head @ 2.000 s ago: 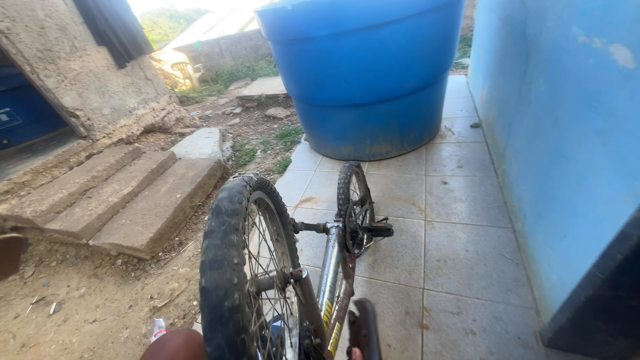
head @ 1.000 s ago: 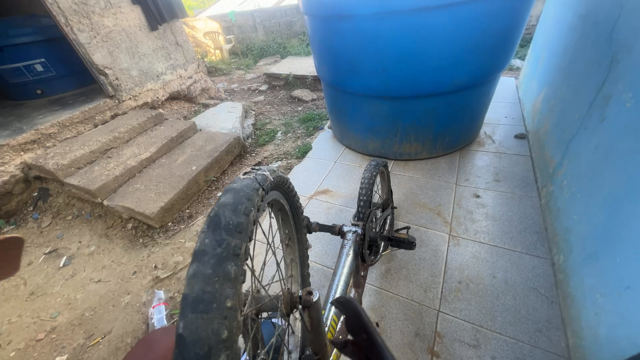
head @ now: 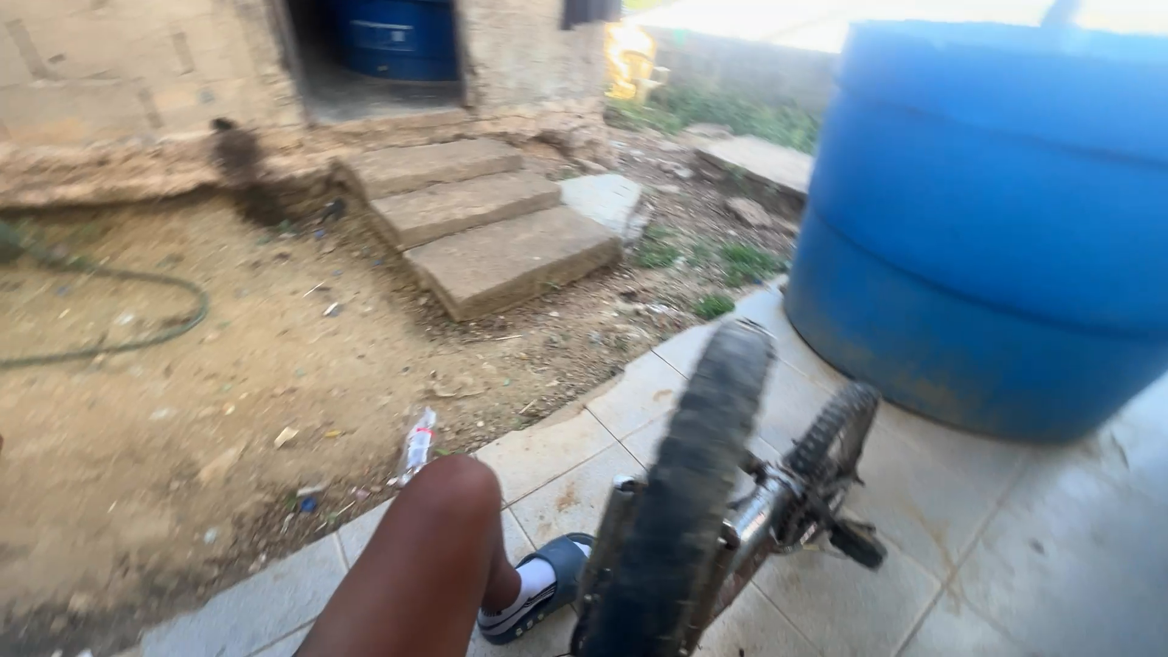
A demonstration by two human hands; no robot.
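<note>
Neither of my hands shows in the head view. A bicycle stands close in front of me on the tiles, its knobby tire (head: 698, 484) nearest and blurred. Behind that, the smaller-looking second wheel (head: 835, 429) and a black pedal (head: 858, 543) show beside the metal frame (head: 756, 511). My bent knee (head: 447, 511) is left of the bicycle, and my foot wears a white sock and a dark slide sandal (head: 538, 589) on the tiles. Whether a hand touches the bicycle is hidden.
A large blue water tank (head: 985, 237) stands at the right. Concrete steps (head: 520, 255) lead to a doorway with another blue tank (head: 397, 36) inside. A green hose (head: 182, 319) lies on the dirt at left, and a plastic bottle (head: 418, 443) lies at the tile edge.
The view has swung left. My bent leg and sandaled foot now show fully. The near wheel appears turned relative to the bicycle frame, and the dark piece at the bottom has left view.
</note>
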